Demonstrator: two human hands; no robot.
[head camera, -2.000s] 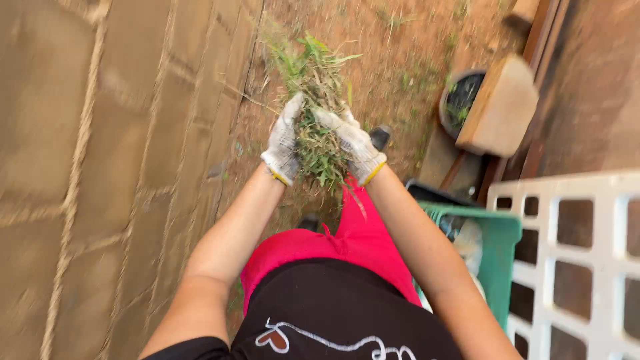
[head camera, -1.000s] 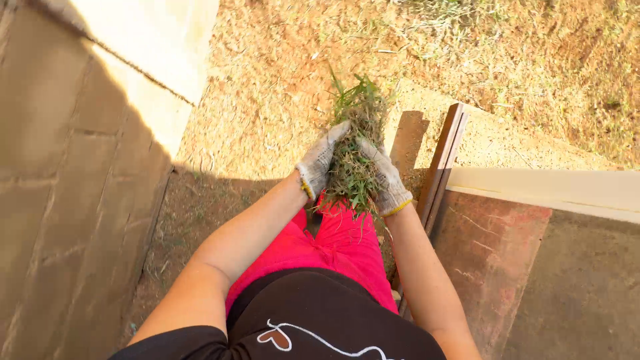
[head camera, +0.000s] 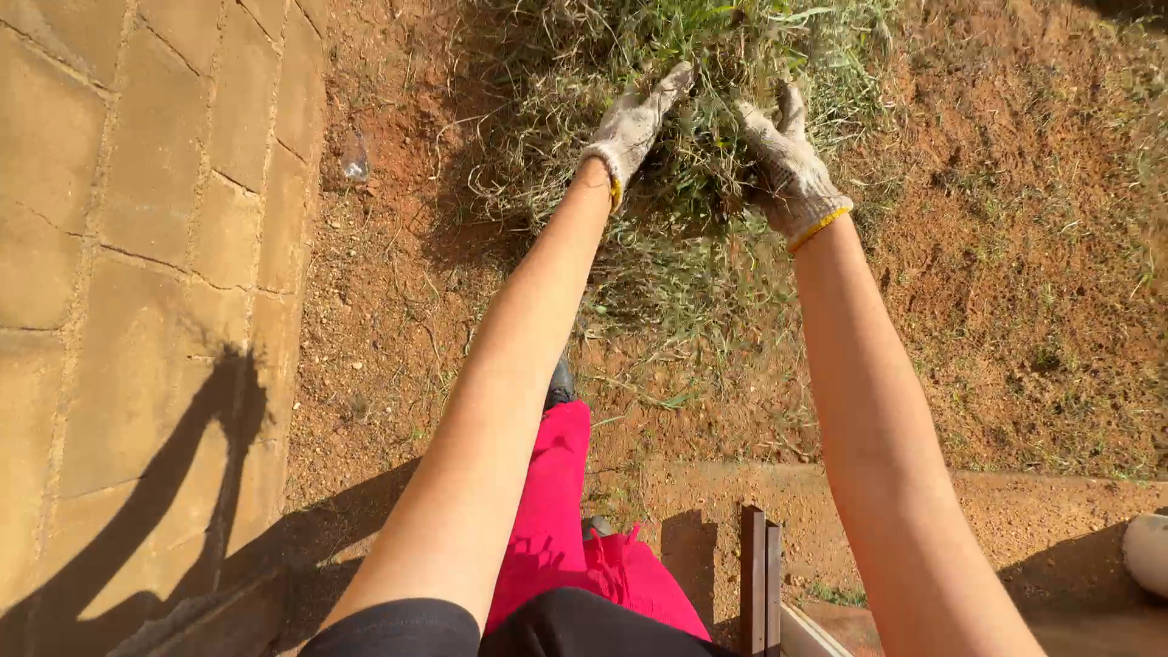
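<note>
My left hand (head camera: 639, 128), in a pale knit glove with a yellow cuff edge, presses on the left side of a bunch of pulled grass (head camera: 707, 155). On the bunch's right side rests my right hand (head camera: 792, 164), gloved the same way. Both hands have their fingers stretched forward, and the bunch lies between the palms. Around and beneath it spreads a larger heap of cut grass (head camera: 538, 128), partly green and partly dry. Where the held bunch ends and the heap begins is hard to tell.
A block wall (head camera: 155, 210) runs along the left. Reddish soil (head camera: 1013, 274) with sparse grass lies right of the heap. Near my feet are a concrete edge (head camera: 912, 497) and dark metal bars (head camera: 753, 584). A clear plastic piece (head camera: 355, 157) lies by the wall.
The view has swung over to a sunlit grass heap. My hands, earlier close to my body around the bunch, are now stretched forward with it at the heap.
</note>
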